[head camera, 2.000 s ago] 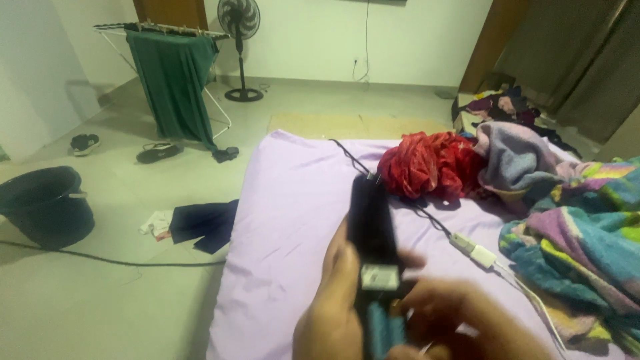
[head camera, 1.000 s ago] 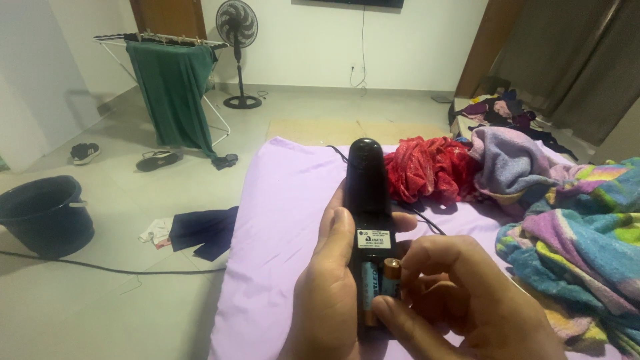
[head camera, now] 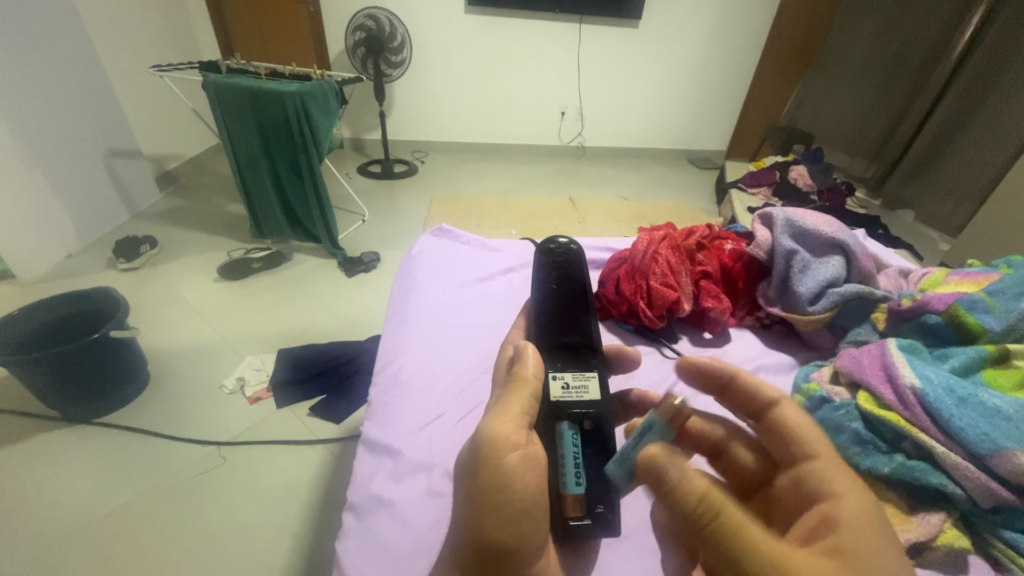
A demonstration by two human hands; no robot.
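Note:
My left hand holds a black LG remote control upright, back side facing me, with its battery compartment uncovered. One blue AA-type battery lies in the left side of the compartment; the right side is bare. Just right of the remote, my right hand pinches a second blue battery between thumb and fingers, tilted, its lower end close to the compartment's right edge. Whether that end touches the remote, I cannot tell. A label with writing sits above the compartment.
Beneath my hands is a bed with a lilac sheet. Red cloth and a multicoloured towel lie to the right. On the floor at left are a dark bucket, navy cloth and a cable. Behind stand a drying rack and fan.
The right battery was in or at the compartment a second ago under my right fingers; now it is outside, tilted, in my right hand, which has moved slightly right. The left battery stays in place.

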